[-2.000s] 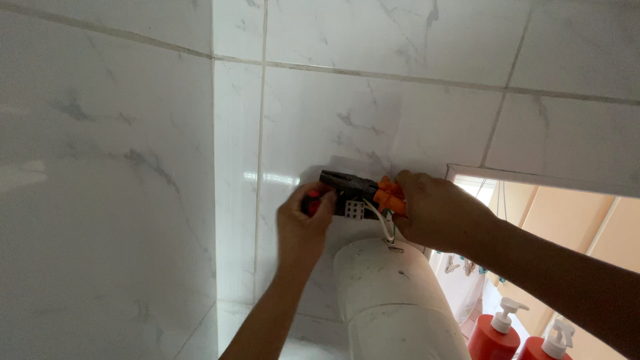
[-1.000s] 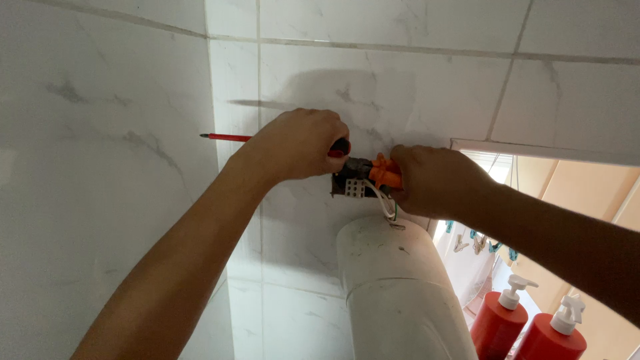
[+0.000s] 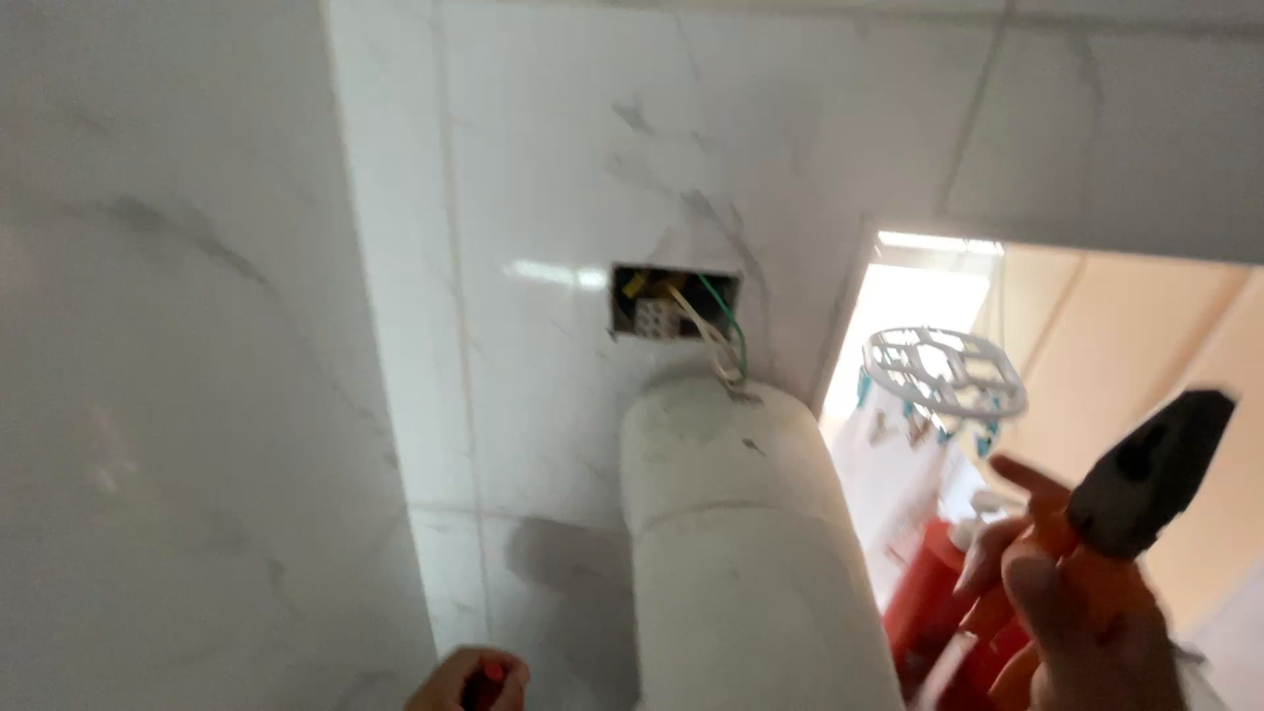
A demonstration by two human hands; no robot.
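Observation:
My right hand (image 3: 1076, 602) is at the lower right, closed around the orange handles of combination pliers (image 3: 1150, 474), whose dark jaws point up and look closed. At the bottom edge my left hand (image 3: 472, 679) is partly in view, holding a red-handled screwdriver (image 3: 494, 673); most of the tool is hidden. Neither hand touches the rectangular wall box (image 3: 726, 291) in the tiles. In the box sits a white terminal block (image 3: 656, 319). White wires (image 3: 703, 328) and a green wire (image 3: 736, 321) run from the box down to the top of a white cylindrical casing (image 3: 741, 583).
Marble-patterned tiles (image 3: 553, 395) surround the box. Right of the casing is a bright opening or mirror edge (image 3: 851, 316); which one is unclear. Within it show a round hanging clothes dryer with pegs (image 3: 943, 370) and red pump bottles (image 3: 923, 573), partly behind my right hand.
Both hands have come away from the wall box, the left down to the bottom edge, the right to the lower right with the pliers. The box and its wires are now uncovered. The view has shifted.

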